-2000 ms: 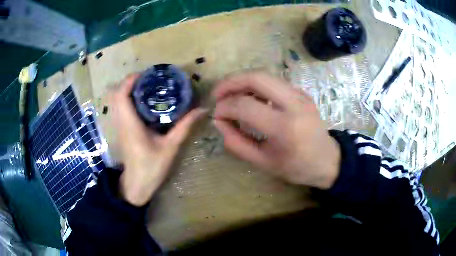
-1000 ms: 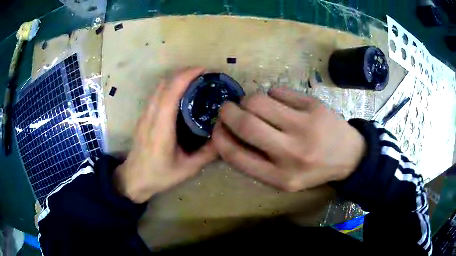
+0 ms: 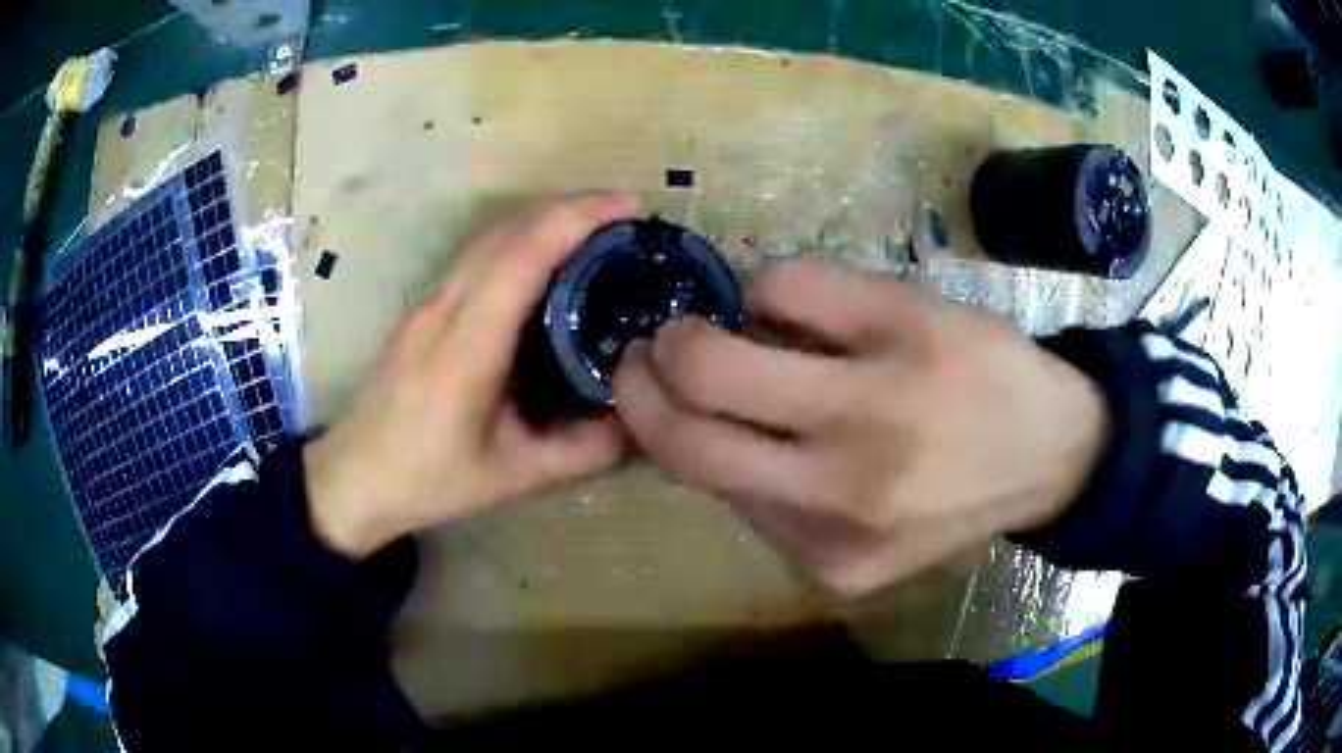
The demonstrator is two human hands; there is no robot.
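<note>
A black cylindrical unit (image 3: 642, 302) is held over the middle of the board, its round end facing up towards me. My left hand (image 3: 468, 368) is wrapped around its left and lower side. My right hand (image 3: 868, 412) is bent over the unit, with thumb and fingertips together at the lower right of its round end. The fingertips hide part of that end; I cannot tell whether they hold a pad. A second black cylindrical unit (image 3: 1063, 211) lies on its side at the upper right, its round end facing right.
A tan board (image 3: 559, 111) lies on a green surface. Gridded black pad sheets (image 3: 140, 368) lie at left beside a brush (image 3: 52, 162). Loose black pads (image 3: 680, 178) are scattered on the board. Round-label sheets (image 3: 1266, 280) and a thin dark stick (image 3: 1186, 316) are at right.
The view has shifted since two seconds ago. My right hand has come from beside the unit onto its round end. In the last second the held unit has moved slightly right.
</note>
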